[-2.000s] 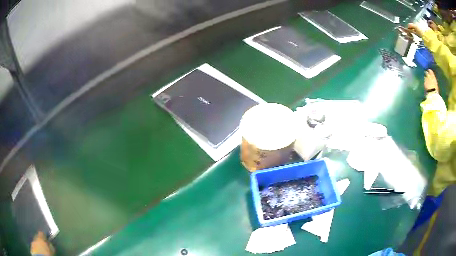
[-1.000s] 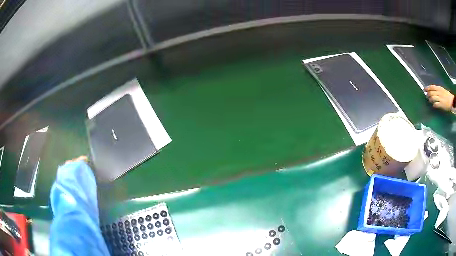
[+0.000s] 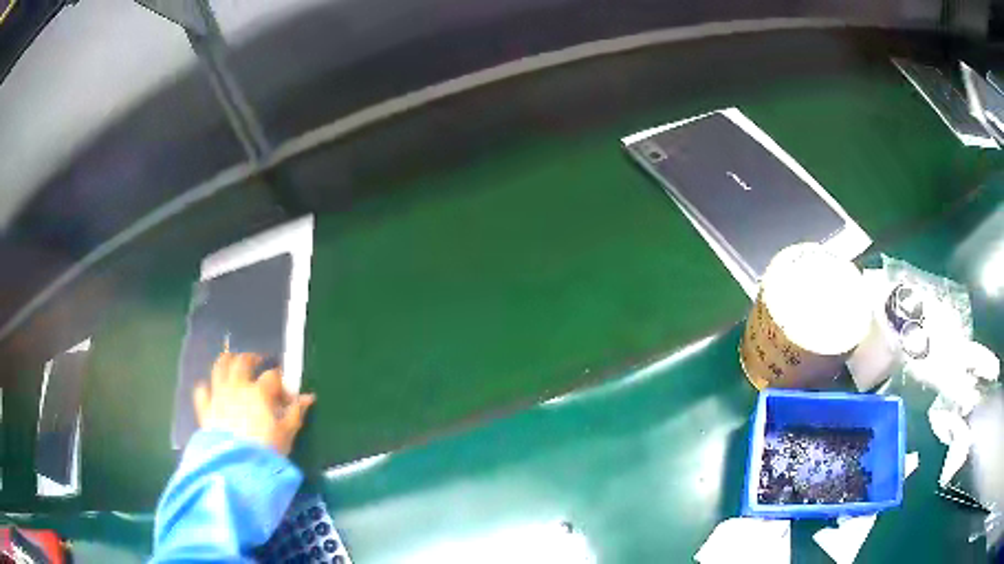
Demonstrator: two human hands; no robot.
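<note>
My left hand point(image 3: 253, 402), in a blue sleeve, lies palm down over the lower part of a dark grey tablet back cover point(image 3: 240, 303) at the left. Its fingers are spread and touch the cover, and the thumb is at the right edge. The hand hides the cover's lower right part. A white backing sheet point(image 3: 299, 253) shows along the cover's top and right edges. My right hand is not in view. A sheet of black rings point(image 3: 319, 540) is partly hidden under my sleeve at the bottom edge.
Another tablet cover point(image 3: 749, 187) lies at upper right on the conveyor, with more at both sides. A tan paper tub point(image 3: 771, 350) stands behind a blue bin point(image 3: 752, 468) of small dark parts. White papers point(image 3: 743, 542) lie nearby. A red-orange object point(image 3: 39, 545) is at lower left.
My left hand has moved from beside the cover's lower left onto its lower part. The cover now sits more upright in view. Another person's hand at the right is no longer in view.
</note>
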